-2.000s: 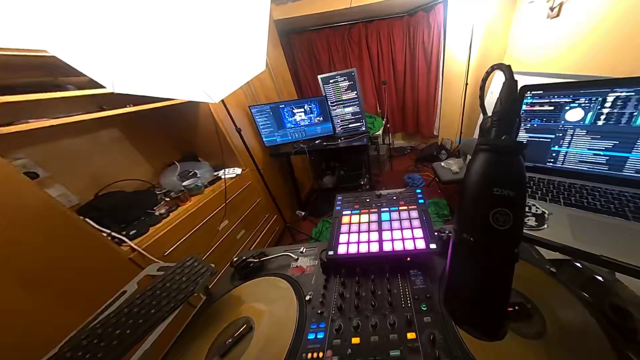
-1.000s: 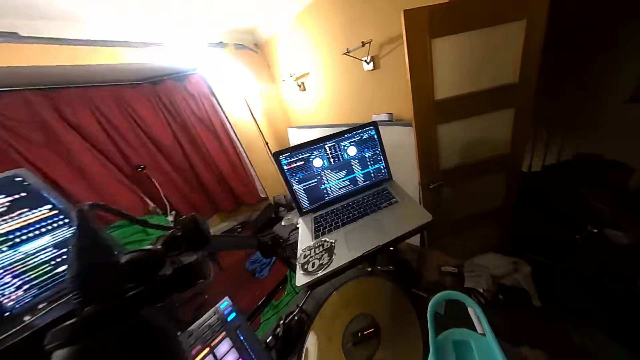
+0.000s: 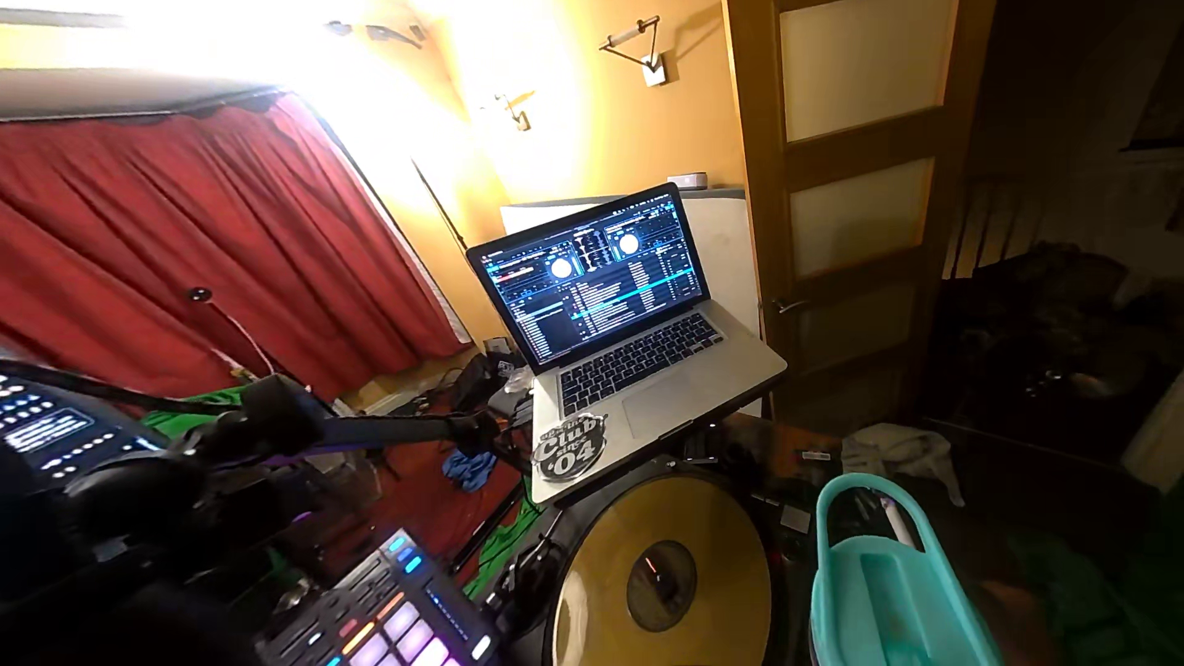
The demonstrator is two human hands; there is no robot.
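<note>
Neither my left hand nor my right hand can be made out. At the bottom right, close to the camera, is a teal plastic bottle lid with a loop handle [image 3: 888,592]; what supports it is hidden. Left of it lies a turntable with a gold-coloured record [image 3: 721,555]. An open laptop [image 3: 675,379] stands behind the turntable, its screen lit with DJ software and a round sticker [image 3: 571,448] on its front left corner. A pad controller with lit pads [image 3: 402,629] shows at the bottom edge, left of the record.
A dark microphone boom arm [image 3: 370,431] crosses the left side, in front of part of a lit monitor [image 3: 55,435]. Red curtains [image 3: 185,250] hang behind. A door with pale panels [image 3: 865,213] stands at the right, and a pale cloth [image 3: 893,449] lies below it.
The view has swung far to the right since the oldest frame, from the controller and mixer to the laptop. The teal lid shows one second ago and now, but not two seconds ago.
</note>
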